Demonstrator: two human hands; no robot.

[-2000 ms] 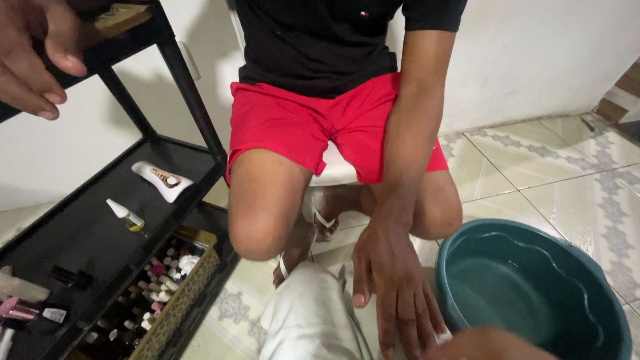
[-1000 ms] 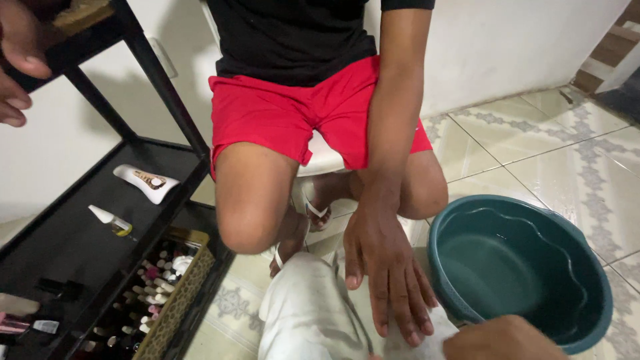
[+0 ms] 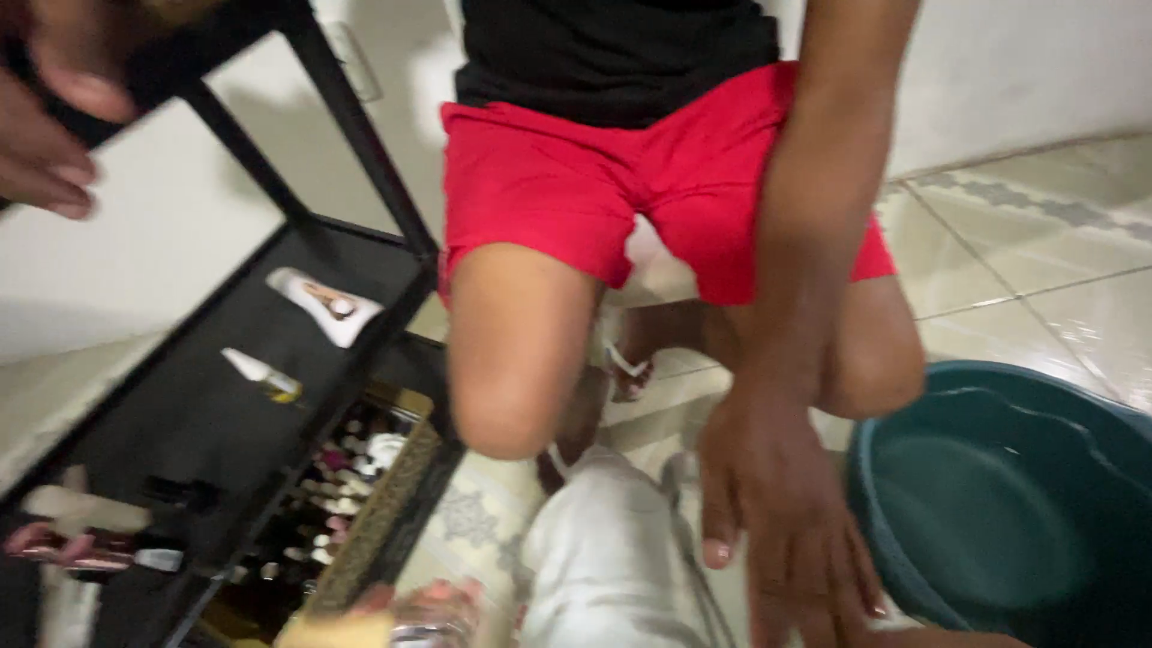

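At the bottom left edge, my left hand [image 3: 432,616] is blurred and partly cut off, its fingers around a small shiny object; a pale yellow shape lies beside it. My right hand [image 3: 945,637] barely shows at the bottom edge, against the fingers of a seated person's outstretched hand [image 3: 792,513]. That hand lies palm down, fingers spread, beside a knee covered in pale cloth [image 3: 603,558]. Whether my right hand holds anything is hidden. The seated person's other hand [image 3: 54,126] is at the upper left, by the top of a black shelf unit [image 3: 351,135].
A green plastic basin [image 3: 972,504] stands on the tiled floor at right. On the middle shelf [image 3: 180,405] lie a white tube [image 3: 328,306], a small white-capped bottle [image 3: 261,373] and several cosmetic items. Below, a basket [image 3: 387,504] holds many small bottles. The person's bare knees [image 3: 513,360] are ahead.
My left hand has come into view at the bottom left. My right hand, farther into view before, now shows only a sliver. The view has moved closer.
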